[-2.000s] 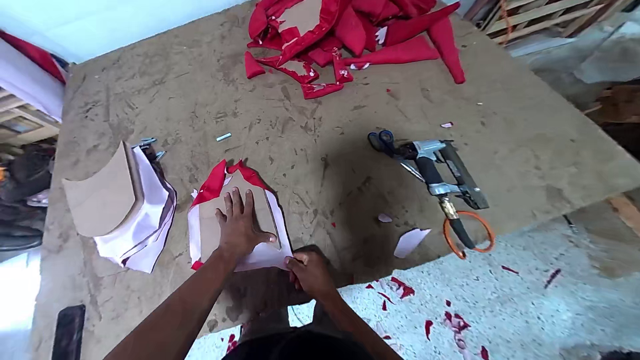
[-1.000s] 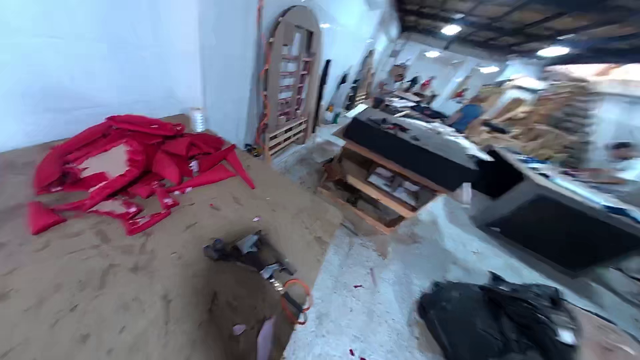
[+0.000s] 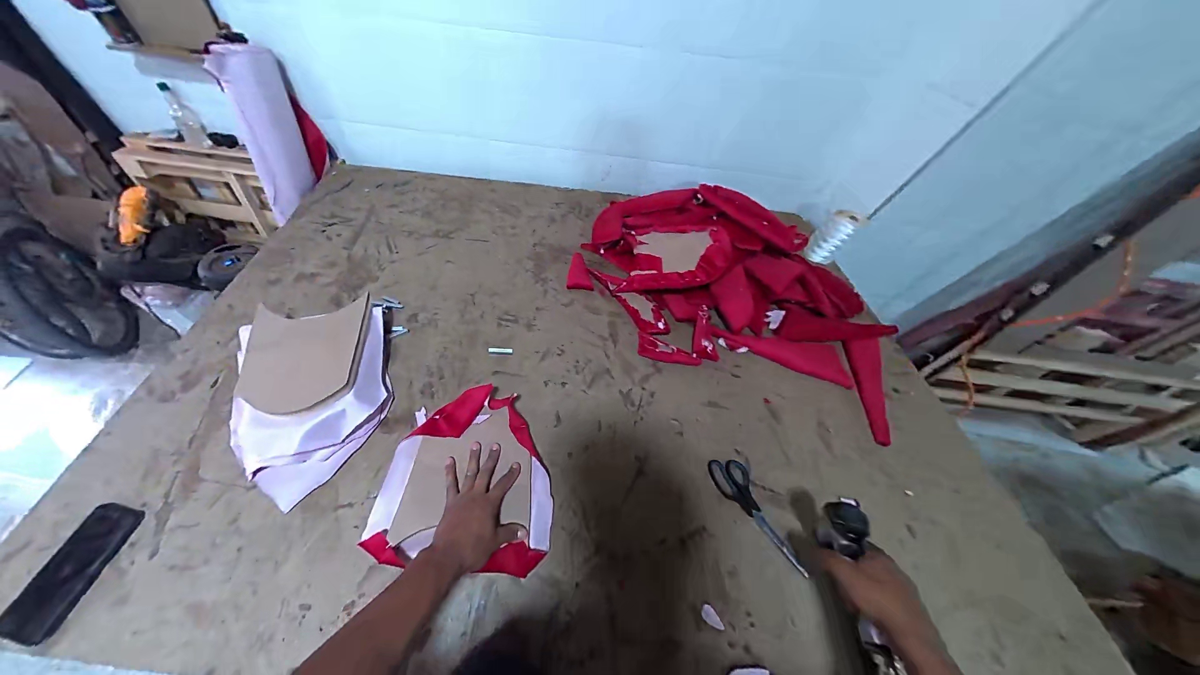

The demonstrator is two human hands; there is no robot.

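Note:
My left hand (image 3: 473,516) lies flat, fingers spread, on a brown board panel (image 3: 427,497) whose edges are wrapped in pink and red fabric. At the lower right my right hand (image 3: 872,581) is closed around a pneumatic staple gun (image 3: 847,527), most of which the hand covers. Black-handled scissors (image 3: 757,511) lie between the hands, nearer the right one. Left of the panel rests a stack of pink fabric (image 3: 314,450) topped by curved brown board pieces (image 3: 302,361). Small staple strips (image 3: 501,351) lie on the table beyond the panel.
Red fabric pieces (image 3: 741,272) are heaped at the table's (image 3: 450,253) back right, beside a spool of thread (image 3: 833,236). A black phone-like object (image 3: 70,574) lies at the left edge. Fabric scraps (image 3: 712,616) are near the front. A pale wall (image 3: 609,94) borders the back.
Two seconds ago both hands were at the panel and the staple gun lay on the table; now my right hand grips it. The view swung right and back.

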